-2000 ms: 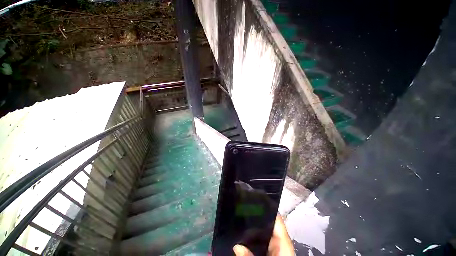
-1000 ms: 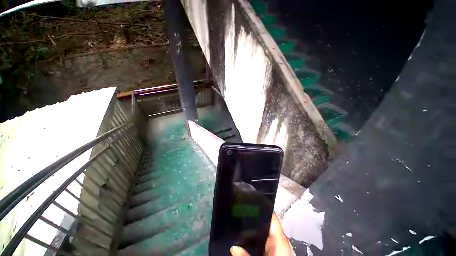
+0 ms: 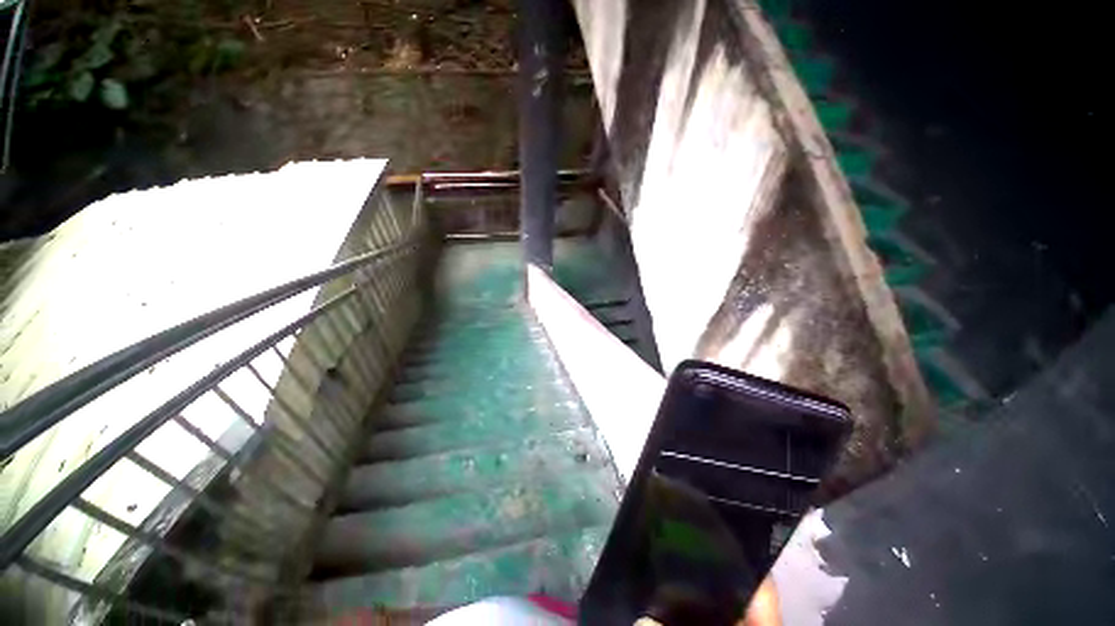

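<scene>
A black smartphone (image 3: 721, 489) is held up at the lower right of centre, tilted with its top to the right. Its screen is dark with pale lines and a green patch. One hand (image 3: 764, 603) grips it from the bottom; only small parts of the fingers show at the lower edge. By its place at the phone's right side it appears to be my right hand. My left hand is not in view. A white rounded thing with a pink edge (image 3: 499, 613) shows at the bottom, cut off by the frame.
Green stairs (image 3: 477, 471) run down ahead to a landing. A metal railing (image 3: 208, 330) lines the left side. A dark post (image 3: 538, 147) stands by the landing. A stained, peeling wall (image 3: 721, 184) rises on the right. A dark peeling surface (image 3: 1003, 477) fills the lower right.
The phone has shifted right and tilted more. The camera view has turned, so the stairs and railing sit differently. The white and pink thing has come in at the bottom edge.
</scene>
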